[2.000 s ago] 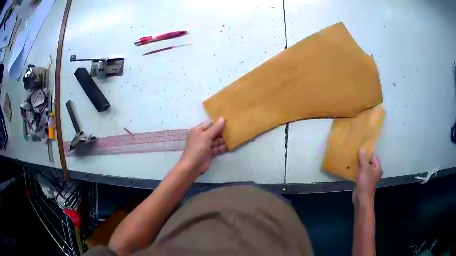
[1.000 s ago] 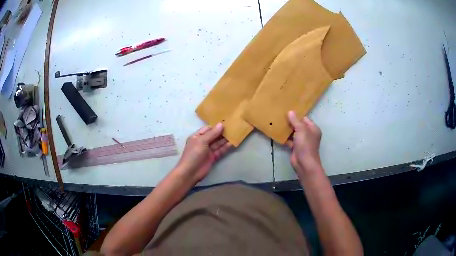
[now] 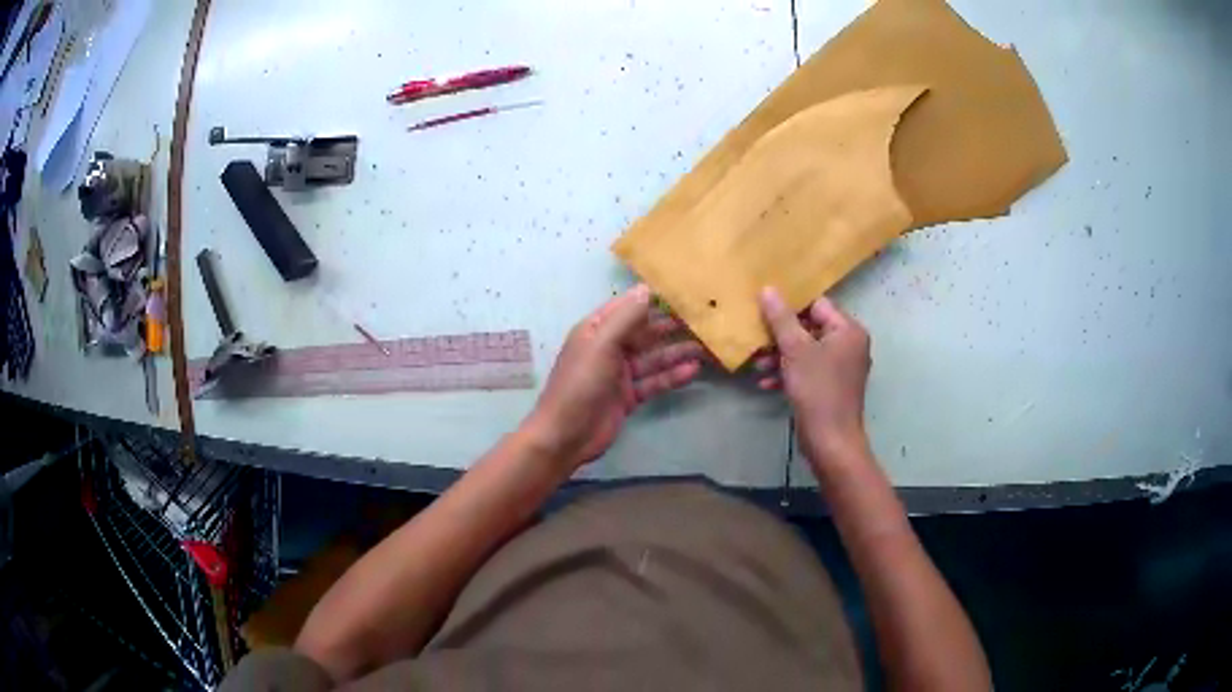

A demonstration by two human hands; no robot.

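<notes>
A smaller orange-tan pattern piece (image 3: 797,203) with a punched hole lies on top of a larger orange-tan pattern piece (image 3: 980,122), their lower left ends lined up. My left hand (image 3: 615,372) is at the lower left end of the stack, thumb on the edge and fingers spread beneath; how firmly it grips is partly hidden. My right hand (image 3: 817,358) pinches the lower edge of the smaller piece, thumb on top and fingers underneath.
On the pale table left lie a clear pinkish ruler (image 3: 446,362), black block (image 3: 268,219), two silver metal tools (image 3: 314,161) (image 3: 241,354) and red pen (image 3: 459,84). A brown wooden rule (image 3: 176,243) crosses the table beside grey strips (image 3: 111,270). A wire trolley (image 3: 203,561) stands below the edge.
The smaller piece has come from the right onto the larger one and now covers its lower left end. My right hand has moved left with it. The view has shifted slightly.
</notes>
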